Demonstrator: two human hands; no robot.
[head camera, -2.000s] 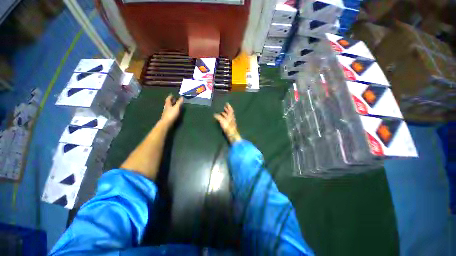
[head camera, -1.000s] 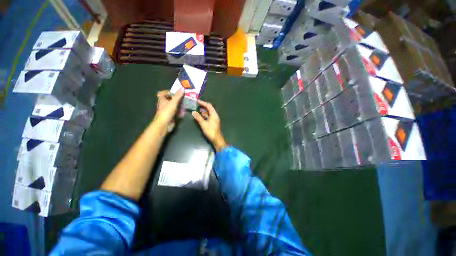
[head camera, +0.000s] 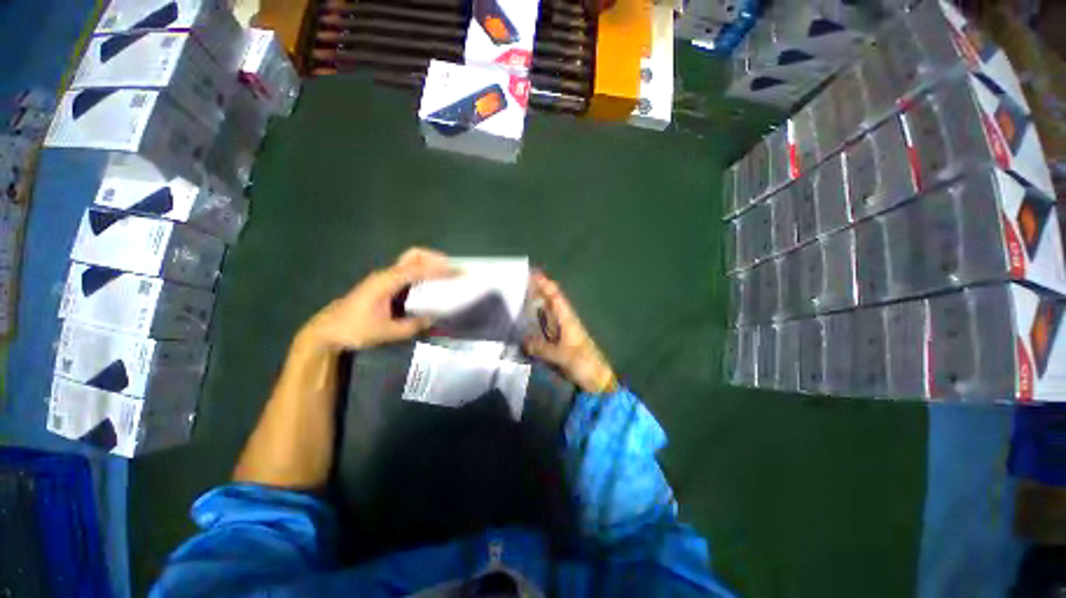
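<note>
A white phone box (head camera: 477, 294) is held between my two hands above the green table mat, blurred. My left hand (head camera: 380, 306) grips its left end. My right hand (head camera: 566, 335) is at its right end, fingers against it. Another white box (head camera: 462, 376) lies on the mat just below the held one, partly hidden by it. A phone box with an orange screen picture (head camera: 470, 108) lies at the roller edge, and one more box (head camera: 503, 33) stands behind it on the rollers.
Dark rollers (head camera: 380, 41) run along the far edge, with an orange bracket (head camera: 622, 58) at their right. A stepped stack of white boxes (head camera: 123, 245) stands at the left. A large block of film-wrapped boxes (head camera: 865, 339) stands at the right. Blue crates show at both sides.
The box my hands held near the rollers has come toward me and turned, its phone picture no longer visible. Another box now sits at the roller edge. The view has shifted.
</note>
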